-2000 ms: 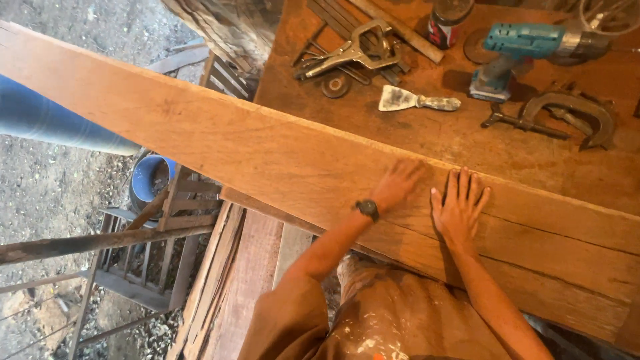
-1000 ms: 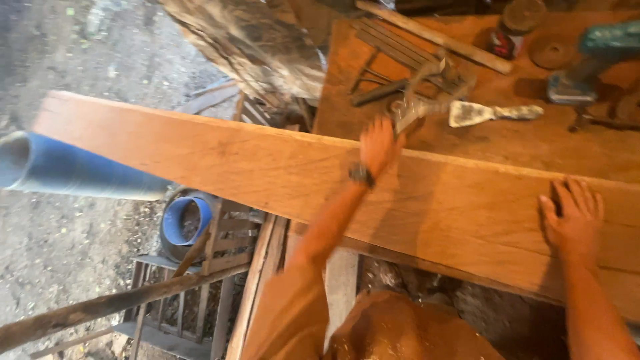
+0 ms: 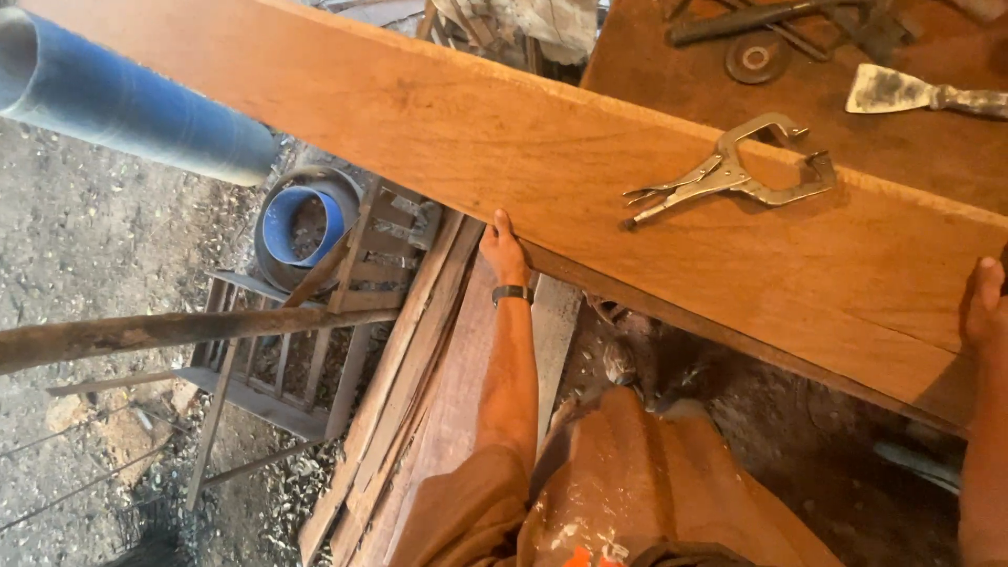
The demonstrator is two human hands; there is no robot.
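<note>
A long wooden board point(image 3: 441, 118) crosses the view from upper left to lower right, over the edge of a brown workbench. My left hand point(image 3: 505, 250), with a dark wristband, is at the board's near edge, thumb on top and the fingers hidden beneath it. At the right frame edge my right hand point(image 3: 990, 307) touches the board; its fingers are partly cut off and its grip is unclear. Between the hands, a metal C-type locking clamp point(image 3: 732, 173) lies on the board with its jaws towards the far edge.
On the workbench point(image 3: 874, 150) are a putty knife point(image 3: 890, 90), a round disc point(image 3: 756, 57) and metal tools. To the left stand a blue pipe point(image 3: 150, 102), a round blue container point(image 3: 303, 226), a slatted wooden frame point(image 3: 260, 394) and a pole point(image 3: 173, 335). Planks point(image 3: 394, 394) lie below the board.
The locking clamp, on the workbench two seconds ago, now lies on the board. My left hand has moved from the clamp's area to the board's near edge. The view has shifted.
</note>
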